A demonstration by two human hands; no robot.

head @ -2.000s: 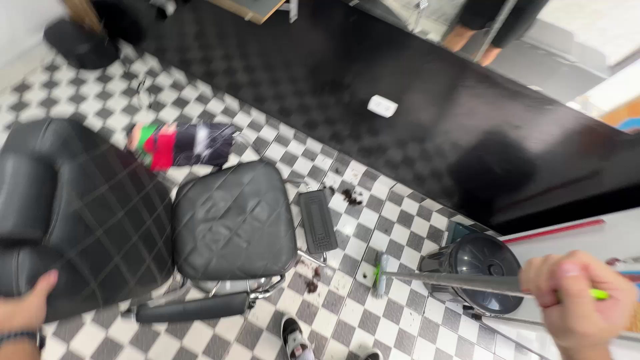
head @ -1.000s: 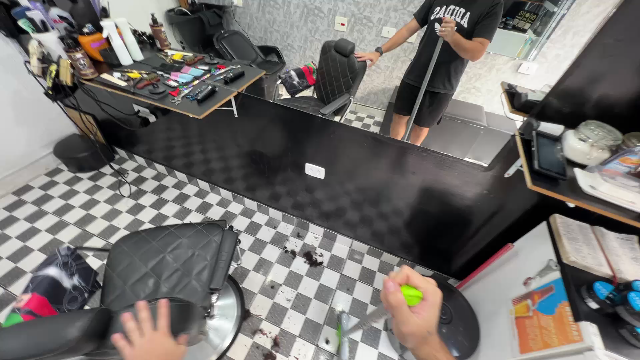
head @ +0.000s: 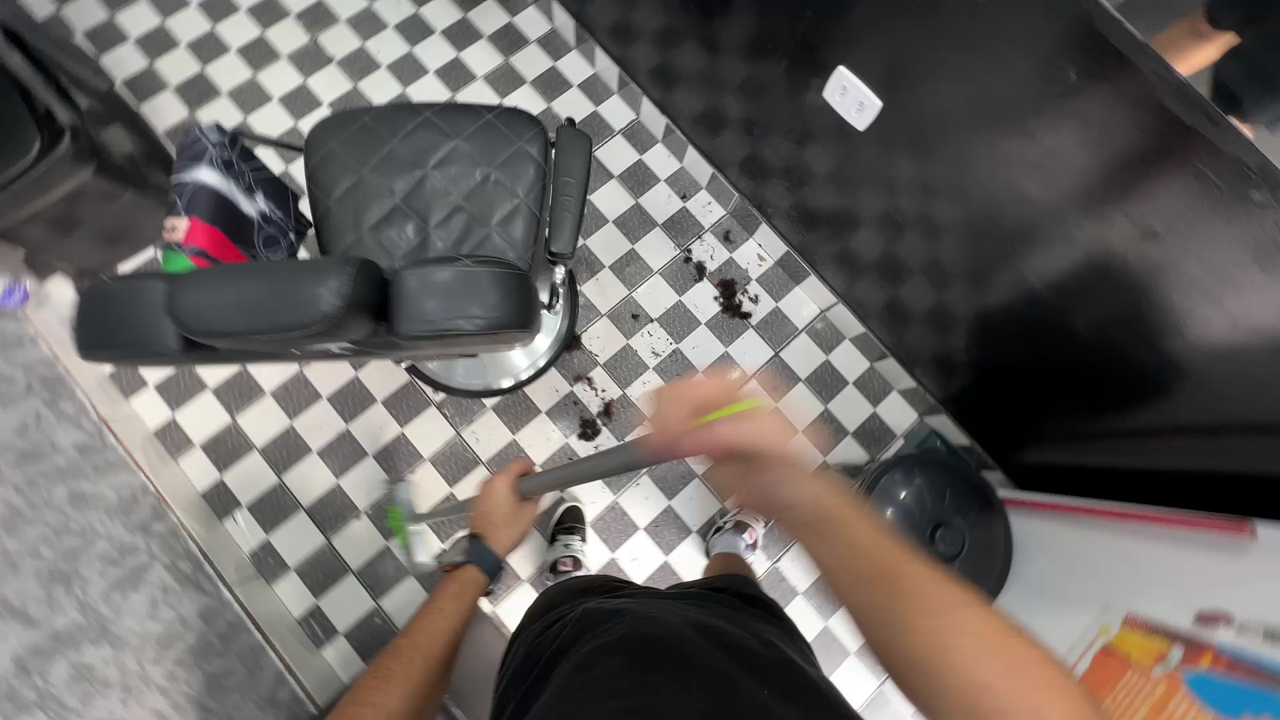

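Note:
My left hand (head: 503, 508), with a dark watch on its wrist, grips the lower part of a grey broom handle (head: 585, 468). Blurred by motion, my right hand (head: 722, 425) holds the top end, where a lime-green tip shows. The green and pale broom head (head: 402, 525) is at the floor left of my feet. Dark hair clippings (head: 733, 298) lie scattered on the checkered floor between the barber chair and the black wall panel. Another small clump of hair (head: 589, 428) lies just beyond the handle.
A black quilted barber chair (head: 430, 185) with a round chrome base stands at upper left. A patterned cape (head: 235, 205) hangs beside it. The dark round-lidded bin (head: 940, 520) is at right, near a white unit. A black panel with a white socket (head: 852, 98) borders the floor.
My left hand has left the chair and now holds the broom handle. The broom head has moved from near the bin to the left of my feet. The view has tilted down strongly.

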